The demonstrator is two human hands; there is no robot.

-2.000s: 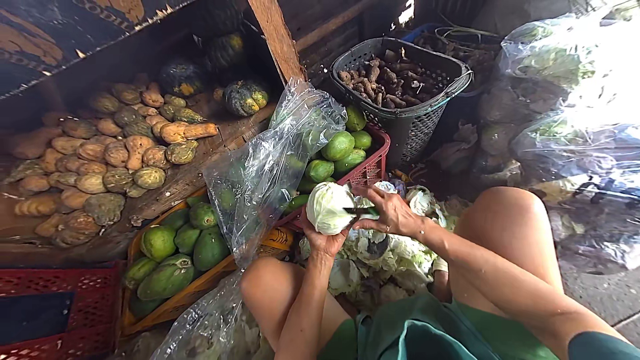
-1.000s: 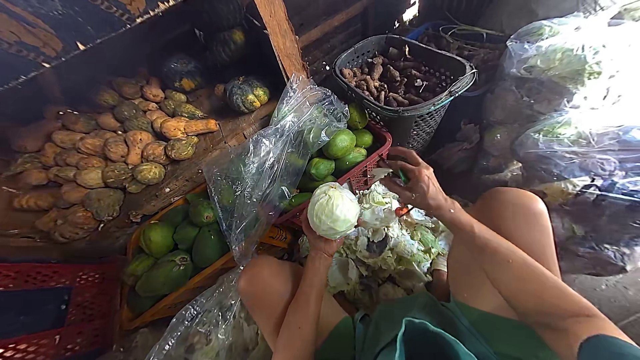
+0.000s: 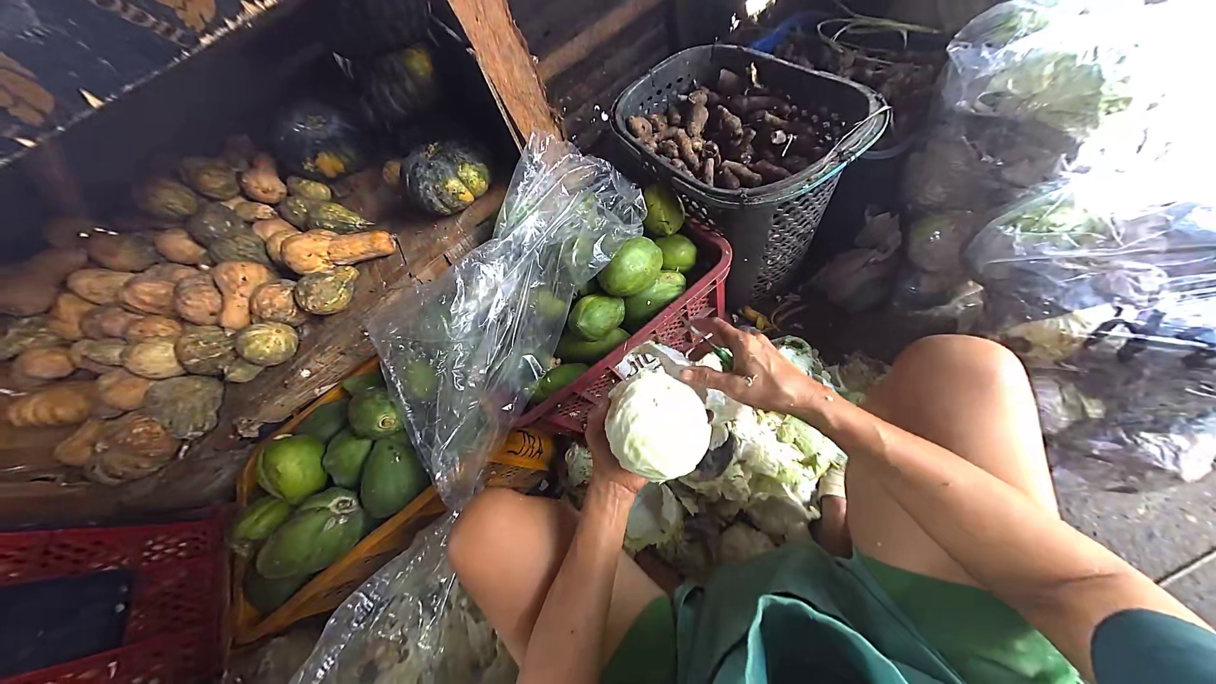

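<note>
A pale, trimmed cabbage head (image 3: 657,425) rests in my left hand (image 3: 613,456), whose fingers wrap its left side and underside. My right hand (image 3: 755,369) is just right of and above the cabbage, fingers partly spread and thumb pointing at it. Something small and green, perhaps a knife handle, shows between those fingers; the rest of it is hidden. Beneath both hands lies a heap of loose cabbage leaves (image 3: 788,446), between my knees.
A red crate (image 3: 717,275) and a yellow crate (image 3: 356,560) hold green papayas, with a clear plastic bag (image 3: 475,313) draped between them. Squashes (image 3: 199,294) pile at left. Behind stands a dark basket (image 3: 779,218) of brown roots; plastic-bagged vegetables (image 3: 1121,237) are at right.
Two seconds ago a dark blade was against the cabbage; one second ago my right hand was away from it. Now that hand is back near the cabbage, which my left hand still holds.
</note>
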